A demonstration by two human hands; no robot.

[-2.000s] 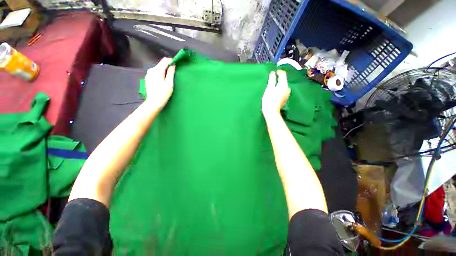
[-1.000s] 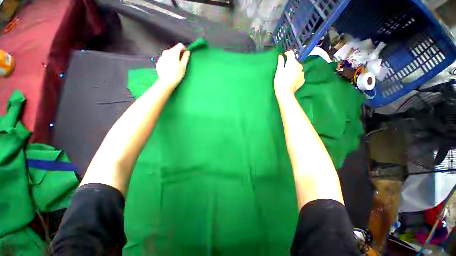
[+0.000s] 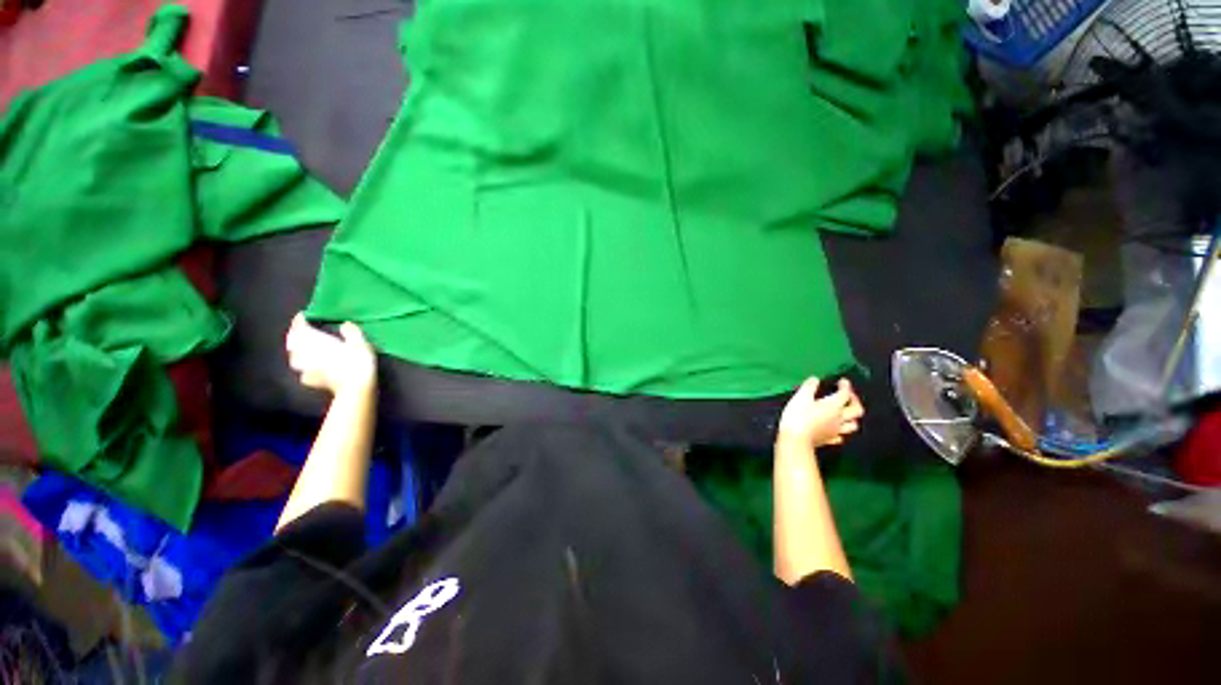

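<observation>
A green garment (image 3: 576, 228) lies spread on the black ironing pad (image 3: 301, 301), its wide hem towards me, with some creases and a folded-over part near the left corner. My left hand (image 3: 332, 359) pinches the hem's left corner. My right hand (image 3: 820, 415) is at the hem's right corner, fingers curled on the cloth edge. A steam iron (image 3: 937, 402) with a silver plate and orange handle (image 3: 999, 408) rests to the right of my right hand, touched by neither hand.
A green garment pile (image 3: 101, 201) with a dark blue strip lies at left on red cloth. More green cloth (image 3: 884, 121) is at the pad's far right, and some hangs below the near right edge (image 3: 870, 535). A brown plate (image 3: 1038, 315), wire fan (image 3: 1152, 40) and blue basket (image 3: 1038, 27) are at right.
Both hands have moved from the garment's far edge to its near hem corners. The view has tilted down, bringing the hem and the whole iron into sight.
</observation>
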